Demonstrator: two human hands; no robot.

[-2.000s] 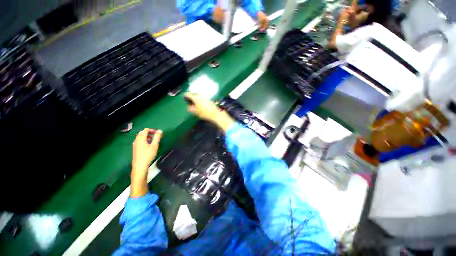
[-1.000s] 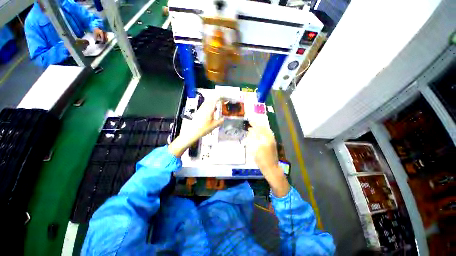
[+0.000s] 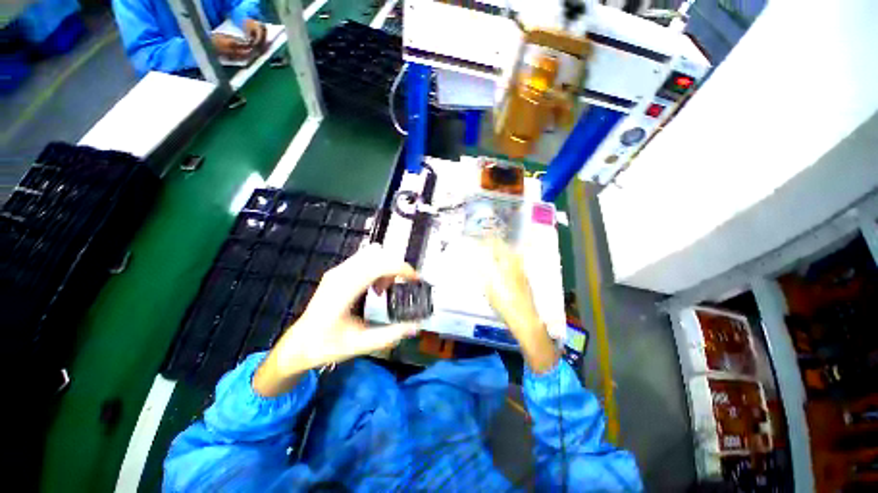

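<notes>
My left hand [image 3: 337, 313] holds a small dark housing [image 3: 410, 300] between thumb and fingers, above the front left corner of the press's white base [image 3: 462, 289]. My right hand [image 3: 508, 284] is over the right part of the base, blurred; its fingertips are near the silvery fixture [image 3: 493, 217], and whether it holds anything cannot be told. The orange-brown fixture top [image 3: 502, 177] lies behind. The gold-brass press head [image 3: 532, 96] hangs above, apart from the fixture.
A black blister tray [image 3: 279, 279] lies left of the press. Stacked black trays [image 3: 67, 212] stand across the green belt [image 3: 207, 202], which carries scattered small parts. A pink pad [image 3: 543, 214] is on the base's right. Another person's hands [image 3: 241, 40] are at the upper left. Shelves stand right.
The view has turned from the belt to the press. My left hand has moved from the fixture to the base's front left, now with the housing raised in its fingers. My right hand remains over the base.
</notes>
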